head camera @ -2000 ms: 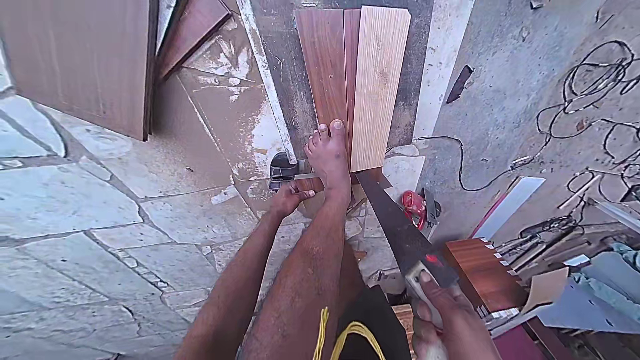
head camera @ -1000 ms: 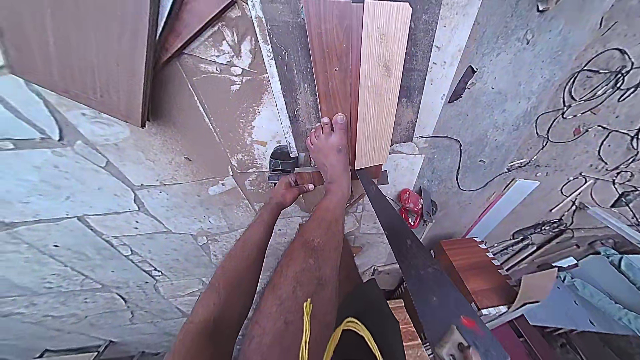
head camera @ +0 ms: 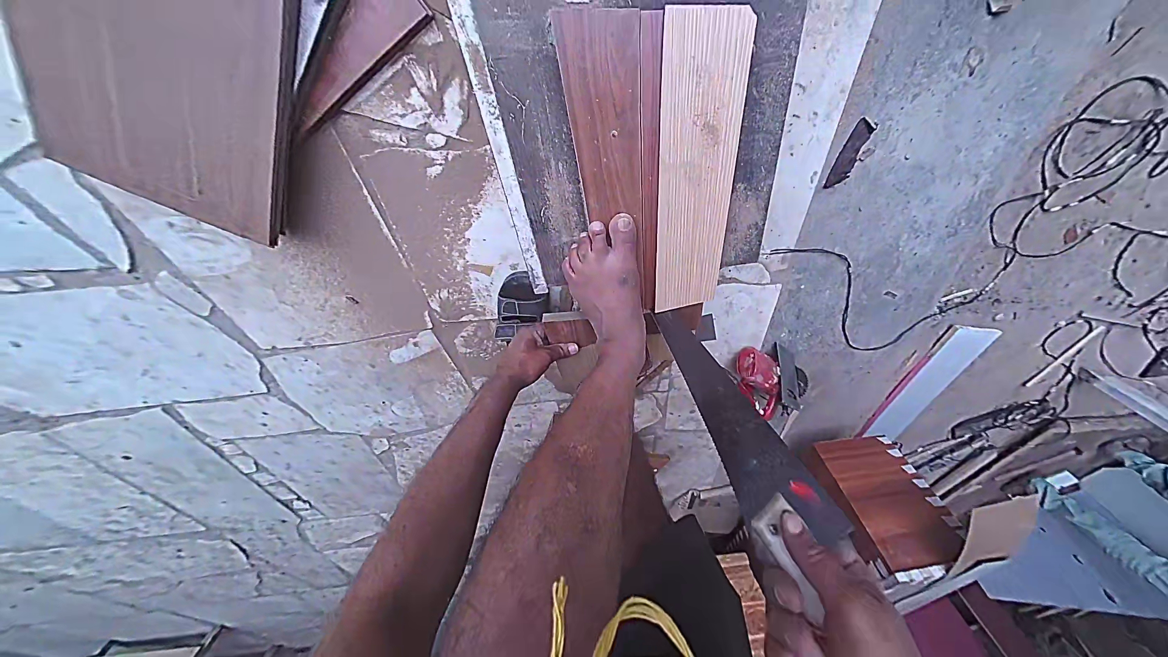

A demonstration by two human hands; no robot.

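Note:
My right hand (head camera: 817, 579) is closed round the pale handle of a hand saw (head camera: 744, 424) at the lower right. The saw's narrow tip meets the near end of the boards, just right of my ankle. My left hand (head camera: 538, 356) grips a short dark wooden piece (head camera: 566, 332) across that end. My bare foot (head camera: 607, 278) presses on a reddish-brown board (head camera: 604, 119). A pale wooden board (head camera: 704, 155) lies beside it. The cut line itself is partly hidden by my foot and the blade.
Large brown panels (head camera: 155, 100) stand at the upper left. Right of the boards are a red power tool (head camera: 757, 372), a black cable (head camera: 849, 310), a dark offcut (head camera: 850, 153) and a reddish wooden box part (head camera: 881, 502). A black object (head camera: 522, 299) lies by my left hand.
The saw drew back toward me between the two earlier frames and is now farther forward again, with my right hand back in full view. My left hand and foot stay about where they were.

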